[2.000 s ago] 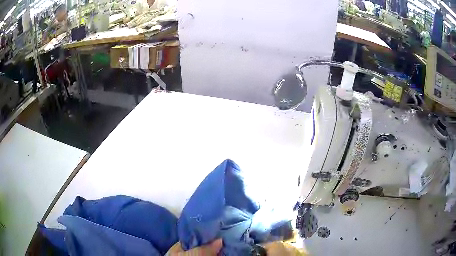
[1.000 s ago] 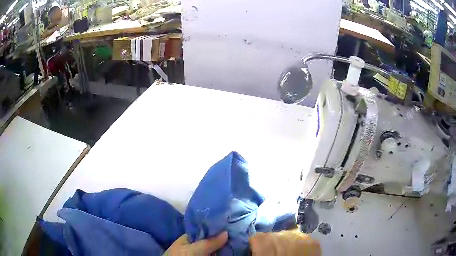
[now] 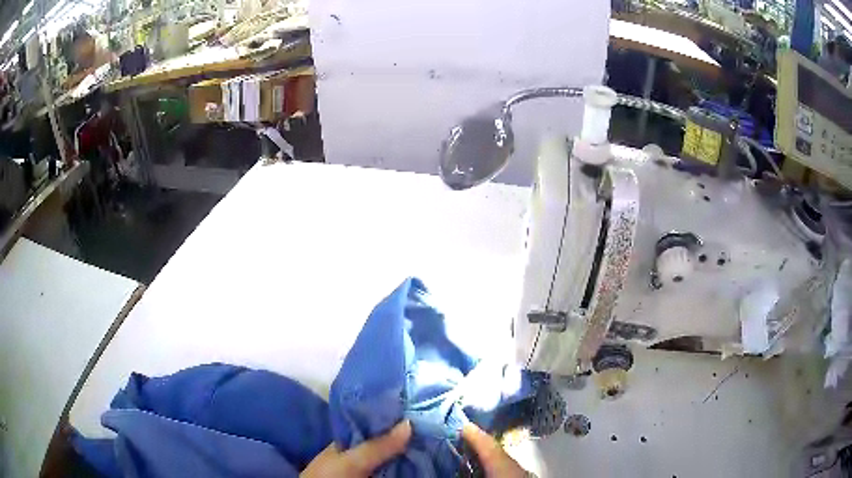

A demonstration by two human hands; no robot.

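A mid-blue garment (image 3: 220, 415) lies crumpled on the white table, with a raised folded part in front of me that reaches right to the sewing machine head (image 3: 570, 271). My left hand (image 3: 360, 455) grips the raised part from below left, thumb on top. My right hand (image 3: 495, 455) is just right of it at the bottom edge, fingertips on the cloth; both hands are cut off by the picture's edge. The needle area is glaring bright and partly hidden by cloth. A small dark thing between the hands is too unclear to name.
The white table (image 3: 374, 219) has an upright white board (image 3: 458, 56) behind it. A dark lamp (image 3: 476, 147) on a gooseneck hangs by the machine head. A control panel (image 3: 813, 121) stands at top right. White scraps (image 3: 761, 317) hang on the machine arm. Another white table (image 3: 56, 336) is at left.
The view has shifted, so the machine appears further left. My right hand has turned from a blurred back-of-hand view to show its thumb and fingers at the cloth. My left hand keeps its grip.
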